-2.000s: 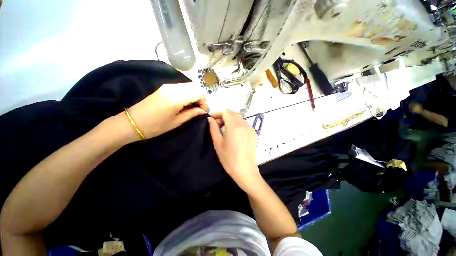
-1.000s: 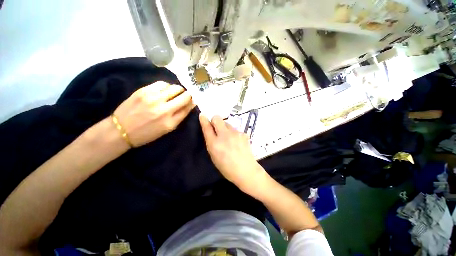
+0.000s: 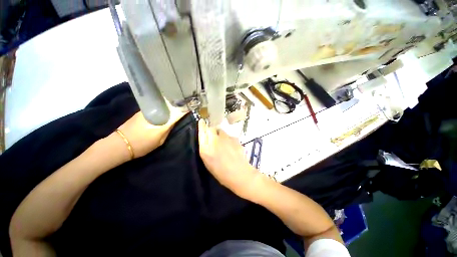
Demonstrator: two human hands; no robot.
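A black garment piece [image 3: 150,196] covers the left of the table and the lap, its edge running up to the needle area [image 3: 196,106] of the off-white sewing machine [image 3: 320,30]. My left hand [image 3: 145,133], with a gold bangle at the wrist, lies on the cloth left of the needle, partly hidden by a grey rounded lever. My right hand [image 3: 220,155] presses the cloth edge just in front of the needle area, fingers close together. The thread snips [image 3: 256,152] lie on the table right of my right hand.
Black-handled scissors [image 3: 286,96], an orange stick-like tool [image 3: 261,97], a red pen [image 3: 310,109] and a black-handled screwdriver [image 3: 319,93] lie behind the snips. Dark cloth [image 3: 325,183] hangs beyond the table edge. A blue bin [image 3: 355,223] stands below.
The view has shifted and the machine head now appears larger and lower. The cloth edge, earlier pinched by both hands in front of the needle area, is now at it, with both hands close by.
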